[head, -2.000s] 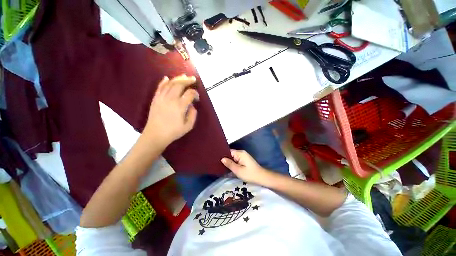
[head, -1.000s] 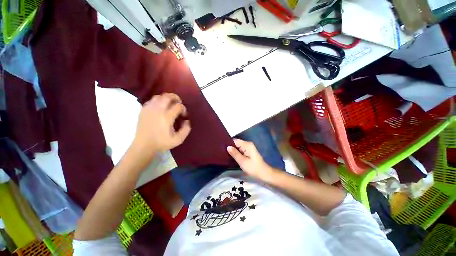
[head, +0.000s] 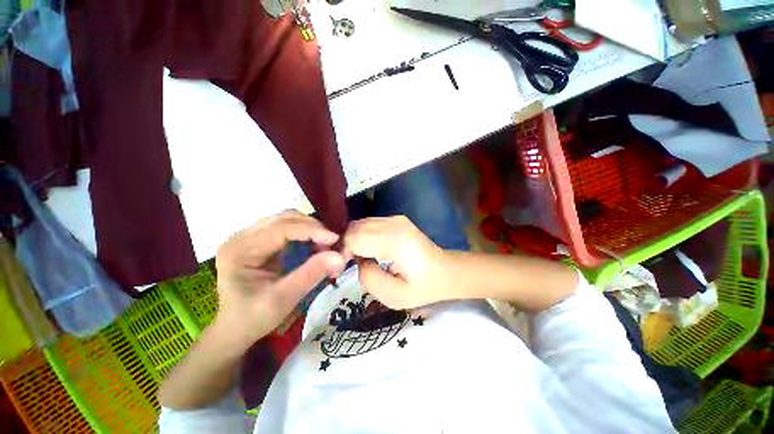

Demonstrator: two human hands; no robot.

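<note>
A maroon cloth panel [head: 293, 119] runs from the presser foot area [head: 304, 24] at the top down over the table's front edge, narrowing to a gathered end. My left hand [head: 276, 271] pinches this end between thumb and fingertips, just in front of the white shirt. My right hand [head: 395, 258] grips the same end from the right, fingers curled, its fingertips close against the left ones. The fingers hide most of the held cloth. A wider maroon part [head: 127, 144] of the cloth lies at the left and hangs over the front edge.
Large black shears [head: 530, 55] and scissors with red and green handles [head: 570, 34] lie on the white table [head: 424, 114], near a small black strip [head: 451, 77]. A red basket [head: 577, 212] with cloth pieces stands at right. Green baskets [head: 127, 339] are below left.
The view has shifted lower. My left hand has come down from above the cloth to meet my right hand at its end. The flat panel is now drawn narrow towards my hands.
</note>
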